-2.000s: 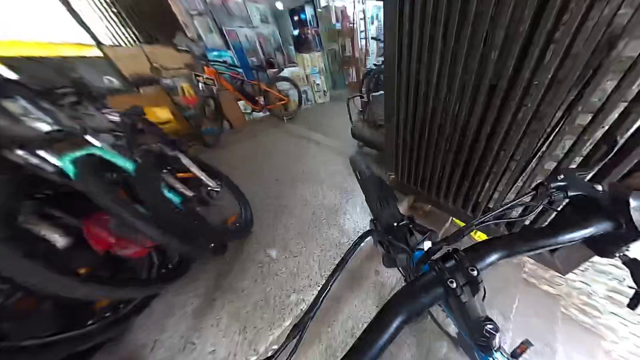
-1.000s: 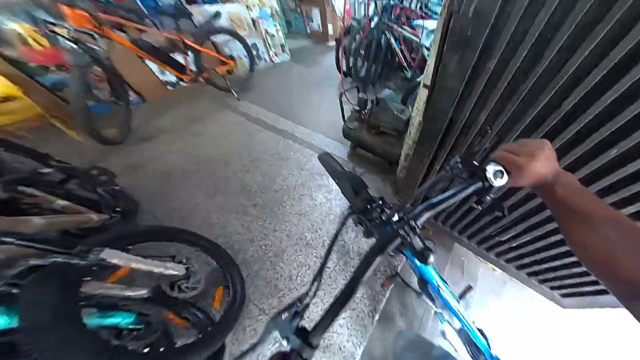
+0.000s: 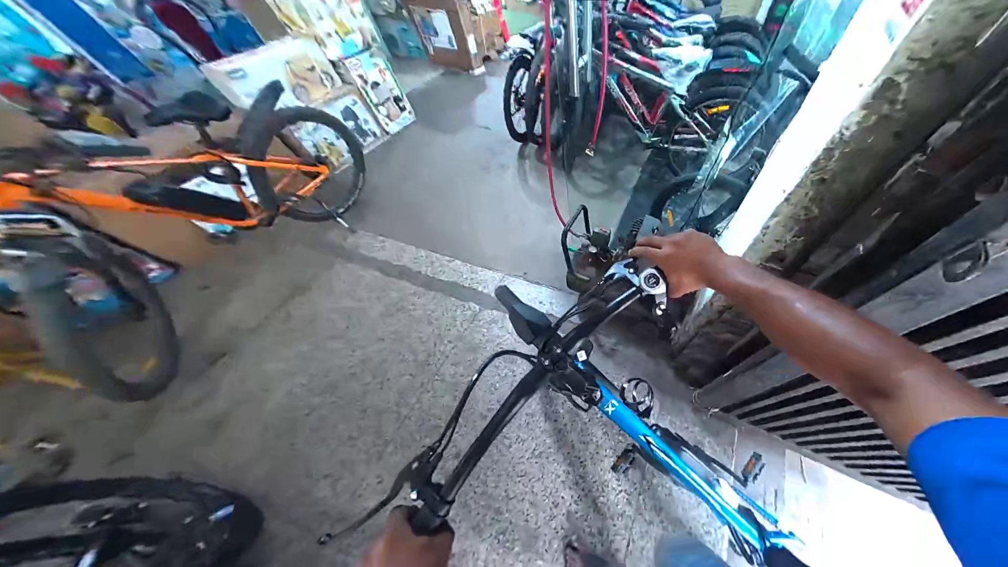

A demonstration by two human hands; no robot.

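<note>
A blue bicycle frame (image 3: 665, 449) stands below me on the speckled floor, its black handlebar (image 3: 504, 409) running from lower left to upper right. My right hand (image 3: 685, 260) is closed on the handlebar's far right end, beside the shifter and brake lever, with the arm reaching in from the right. At the bottom edge my left hand (image 3: 408, 539) holds the left grip, partly cut off by the frame. The left brake lever (image 3: 394, 488) points out to the left of the bar. A black front fender (image 3: 522, 313) sticks out ahead of the stem.
An orange bicycle (image 3: 165, 197) stands at upper left, and a tyre (image 3: 134, 504) shows at lower left. Ahead, a raised sill (image 3: 441, 266) crosses the floor near a small air compressor (image 3: 587, 264). Several bicycles are packed beyond. A metal shutter gate (image 3: 835, 394) borders the right side.
The view has shifted a lot toward the doorway. The blue bicycle has moved nearer the sill. My left hand now shows on the left grip; my right hand was on the bar a second ago too.
</note>
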